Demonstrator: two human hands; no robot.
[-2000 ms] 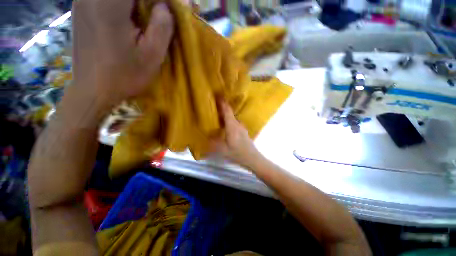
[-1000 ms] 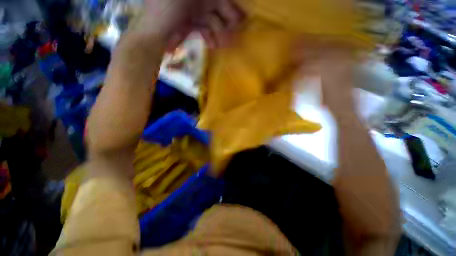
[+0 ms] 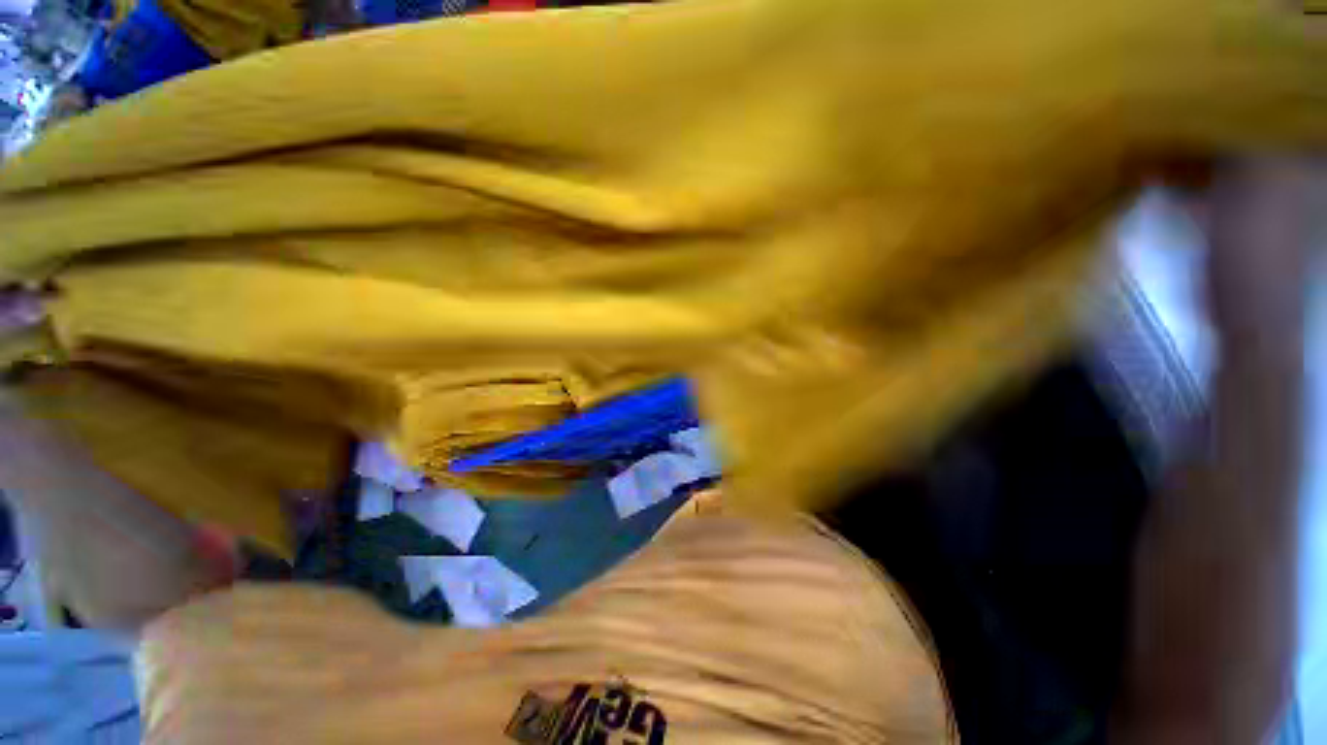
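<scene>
A mustard-yellow garment piece (image 3: pixel 582 218) is stretched in folds across the upper view, blurred at its right side. My left hand (image 3: pixel 22 309) is cut off by the left edge; its visible fingers grip the cloth's left end. My right arm rises at the right edge, and my right hand (image 3: pixel 1186 172) is blurred and mostly hidden by the cloth, holding its right end. The cloth hangs between my hands, above my lap.
Below the cloth, a blue basket (image 3: pixel 590 429) shows its rim beside folded yellow pieces (image 3: pixel 488 415). White scraps (image 3: pixel 473 587) lie on the greenish floor. Another blue basket (image 3: pixel 143 51) is at the upper left. The white table edge (image 3: pixel 1157 342) is at right.
The view has turned down and left. My hands have moved wide apart and the yellow piece is now spread between them. The sewing machine has left the view.
</scene>
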